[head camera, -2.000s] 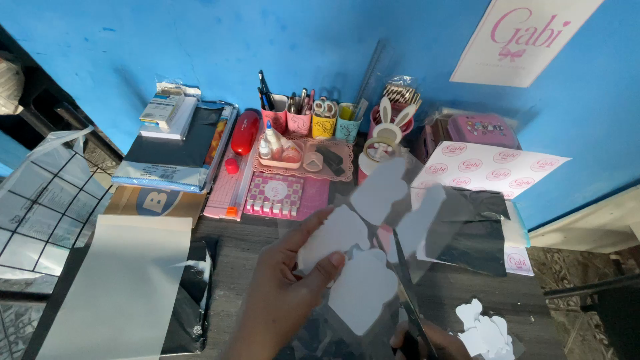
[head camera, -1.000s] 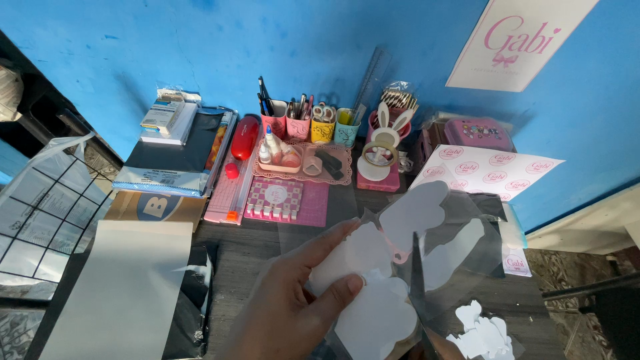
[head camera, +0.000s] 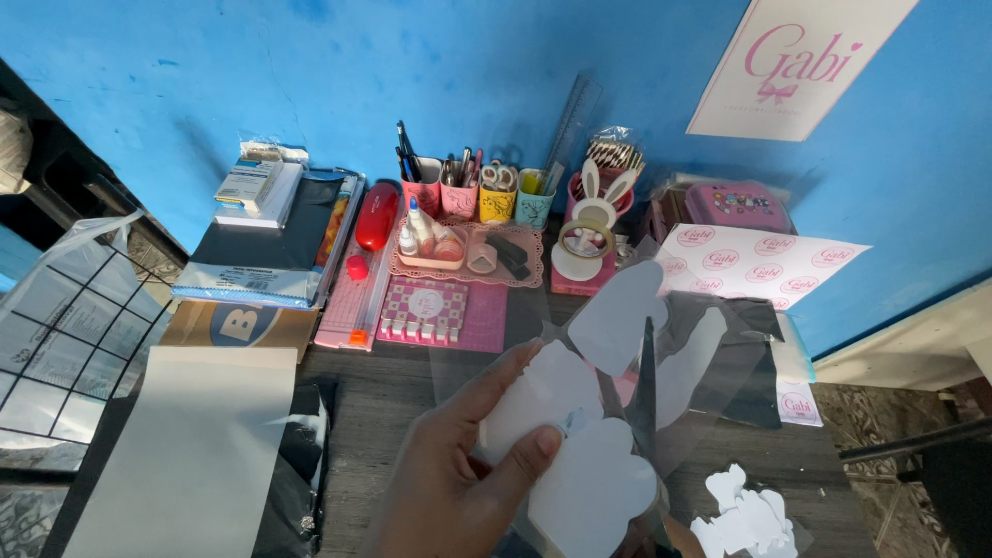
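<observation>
My left hand pinches a clear plastic sheet that bears several white cut-out shapes, its thumb lying on top of them. A dark scissors blade stands up between the shapes, at the right of the hand. Of my right hand only a small part shows at the bottom edge, behind the sheet and at the scissors' handle end; the handles are hidden. On the table at the lower right lies a pile of loose white cut-outs.
A paper trimmer, a pink tray with glue bottles, cups of pens and scissors, and a bunny tape holder stand along the blue wall. A large pale sheet lies at the left. Patterned paper and black sheets are at the right.
The sheet with the white shapes has shifted and turned a little in my left hand. The scissors stand more upright than two seconds ago, and less of my right hand shows.
</observation>
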